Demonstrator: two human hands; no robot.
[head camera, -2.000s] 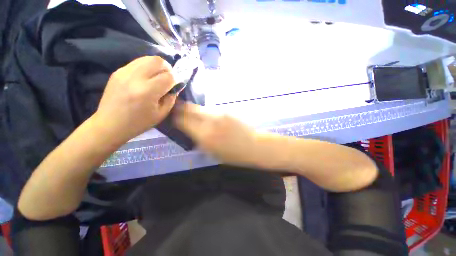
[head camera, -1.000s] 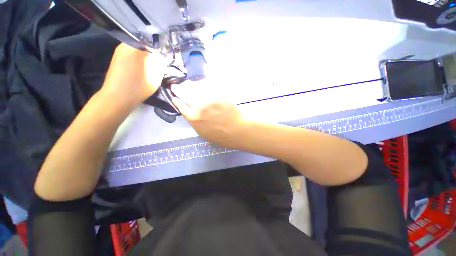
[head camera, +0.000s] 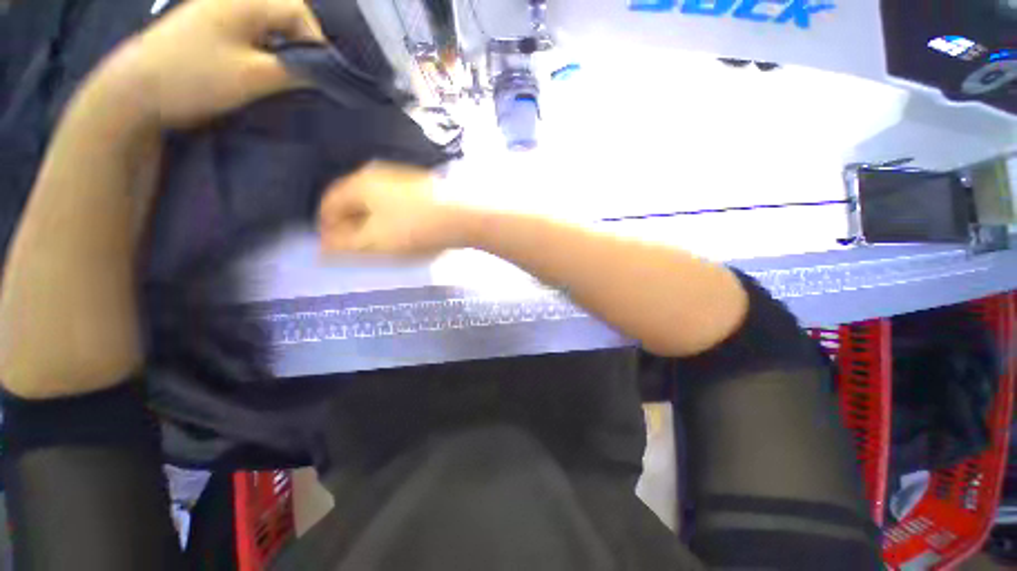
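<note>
The black garment (head camera: 240, 167) lies bunched on the left of the machine table (head camera: 658, 167) and hangs over its front edge. One edge of it reaches the presser foot area (head camera: 441, 117). My left hand (head camera: 218, 56) is at the upper left, its fingers closed on a fold of the garment left of the machine head. My right hand (head camera: 379, 210) is blurred, its fingers curled, over the table at the garment's right edge, below and left of the needle area. Whether it grips cloth cannot be told. The blue-grey attachment (head camera: 516, 112) stands right of the needle area.
The white machine head (head camera: 725, 28) with blue lettering spans the top; its black control panel (head camera: 959, 50) is at the right end. A dark rectangular insert (head camera: 914, 205) sits at the table's right. A ruler (head camera: 446, 317) runs along the front edge. Red baskets (head camera: 864, 413) stand below.
My left hand has moved up and left from the needle area, drawing cloth with it. My right hand has moved left, away from the needle area. The garment now covers more of the table's left part.
</note>
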